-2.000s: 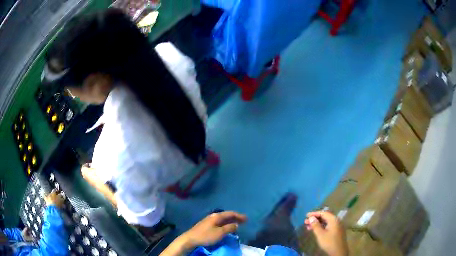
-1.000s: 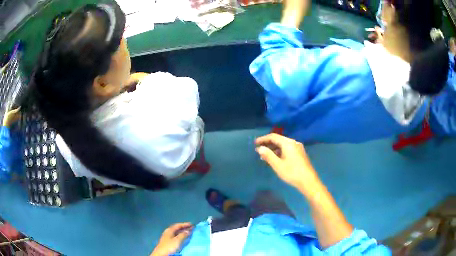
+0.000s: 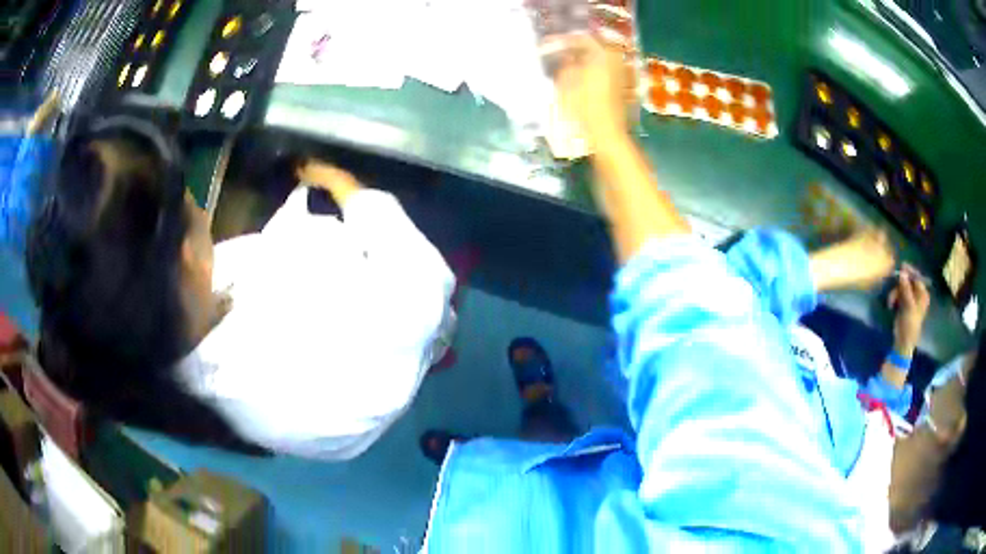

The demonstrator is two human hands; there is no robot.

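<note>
My right hand (image 3: 584, 81) is at the end of my outstretched arm, over the green bench. It is blurred and lies on or just above a shiny reddish and clear pack (image 3: 557, 128); I cannot tell whether the fingers grip it. White paper sheets (image 3: 357, 43) lie on the bench to the left of the hand. An orange-red tray with pale round parts (image 3: 708, 97) lies just right of it. My left hand is out of the picture.
A person in white (image 3: 324, 325) sits at left; a worker in blue (image 3: 784, 271) is at right, hands near the bench. Black trays with yellow and white parts (image 3: 870, 152) lie on the green bench (image 3: 746, 33). Brown cartons (image 3: 205, 519) stand at lower left.
My view has turned to the bench and come closer to it. My right hand has moved from above the aisle to the pack on the bench. My left hand has left the picture.
</note>
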